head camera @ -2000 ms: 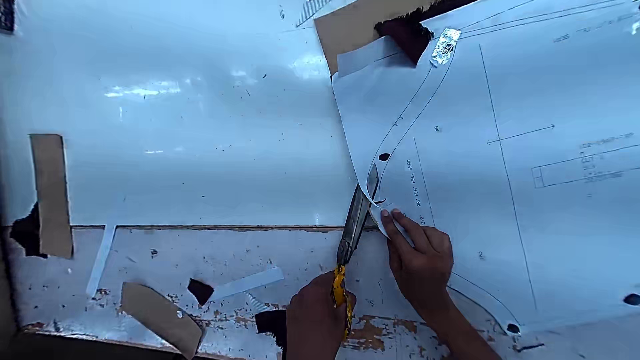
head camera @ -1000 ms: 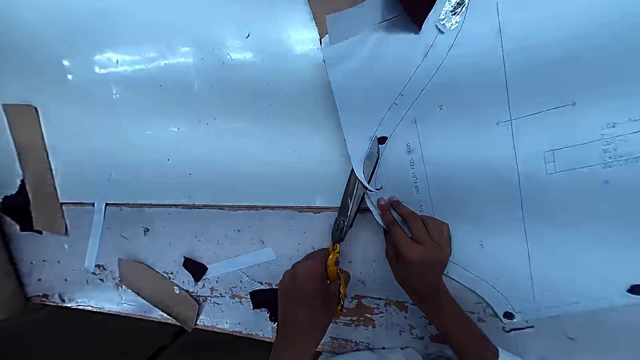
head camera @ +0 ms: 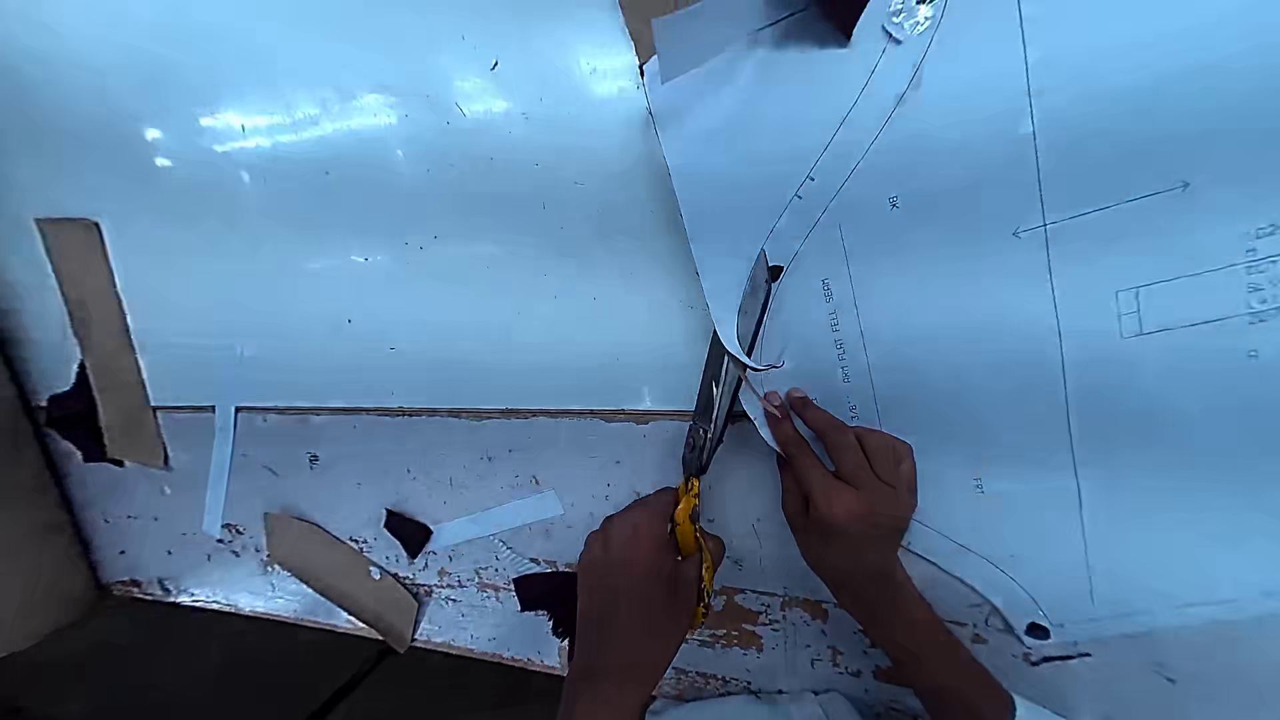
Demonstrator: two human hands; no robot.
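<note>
My left hand (head camera: pixel 640 580) grips the yellow handles of a pair of metal scissors (head camera: pixel 706 420) at lower centre. The blades point up and slightly right, at the left part of a large white paper pattern (head camera: pixel 960 400) with printed lines. One blade lies over the paper near a small dark spot; a narrow cut edge curls up across the blades. The lower blade is partly hidden. Just right of the blades, my right hand (head camera: pixel 850 490) rests on the pattern, its fingertips pressing beside the cut edge and holding nothing between them.
A glossy white sheet (head camera: pixel 400 250) covers the table's left part. Brown card strips (head camera: pixel 105 340), a white paper strip (head camera: pixel 500 518) and dark fabric scraps (head camera: pixel 408 533) lie to the left. Clear tape (head camera: pixel 912 15) and a dark piece (head camera: pixel 835 15) are on the pattern's top edge.
The view has shifted somewhat. My left hand stays on the scissors and my right hand stays on the paper beside the blades; nothing else has plainly changed.
</note>
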